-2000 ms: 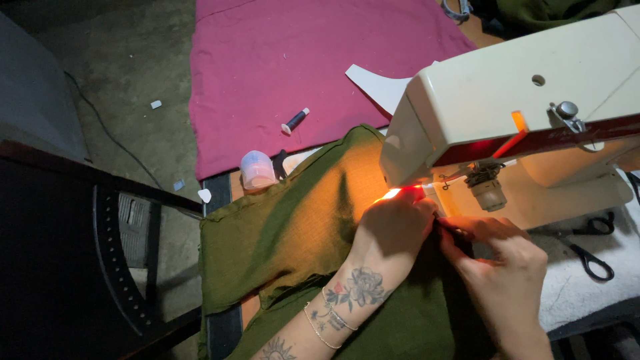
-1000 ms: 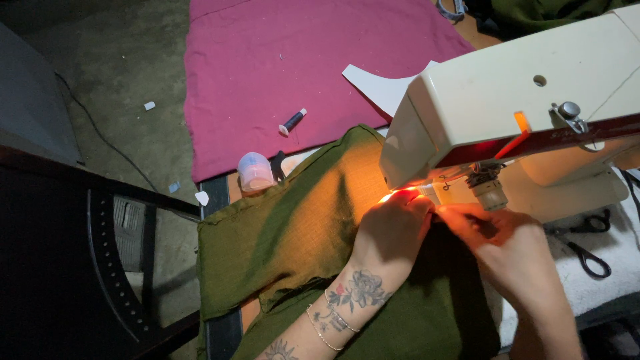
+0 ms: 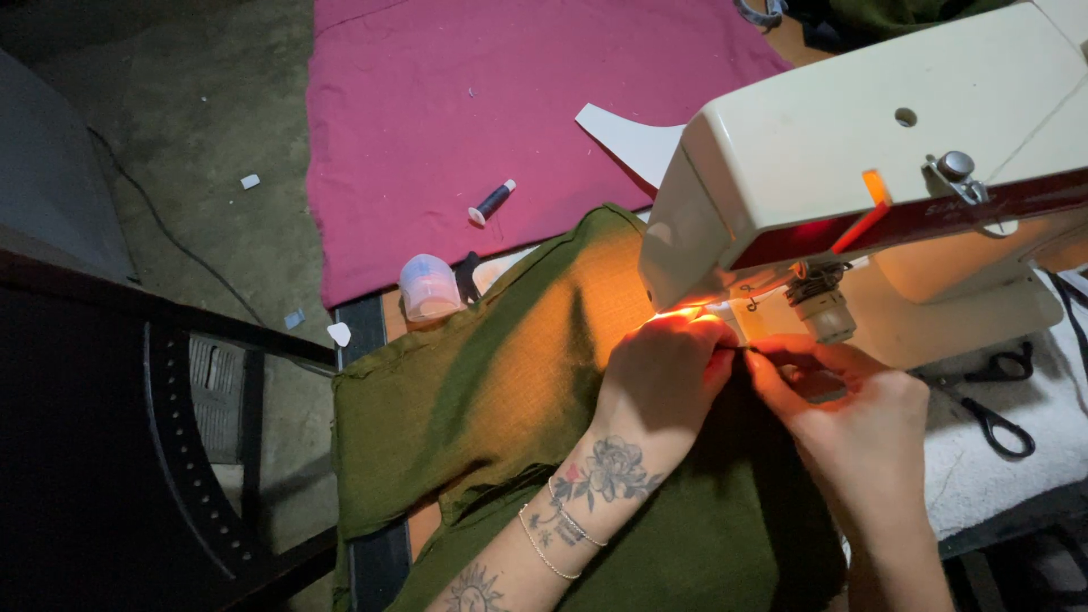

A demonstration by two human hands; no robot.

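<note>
Olive green fabric (image 3: 510, 408) lies under and in front of a white sewing machine (image 3: 833, 127) whose lamp lights it orange. My left hand (image 3: 667, 374), with bracelets at the wrist, is by the lamp end of the machine, its fingers pinching the fabric's dark edge. Close to its right, my right hand (image 3: 841, 395) pinches the same small dark edge between thumb and forefinger, below the machine's light knob-like part (image 3: 823, 316). The fingertips of both hands nearly meet. The needle area is largely hidden behind the left hand.
Black-handled scissors (image 3: 990, 399) rest on a white towel (image 3: 977, 484) at the right. Pink fabric (image 3: 510, 102) bears a dark thread spool (image 3: 491, 204) and a white cut piece (image 3: 633, 144). A translucent cup (image 3: 429, 287) is near the green fabric. A black chair (image 3: 85, 442) stands left.
My right hand has shifted up toward the machine's light knob-like part between the first and second frames, then back down a little. My left hand has stayed near the same spot.
</note>
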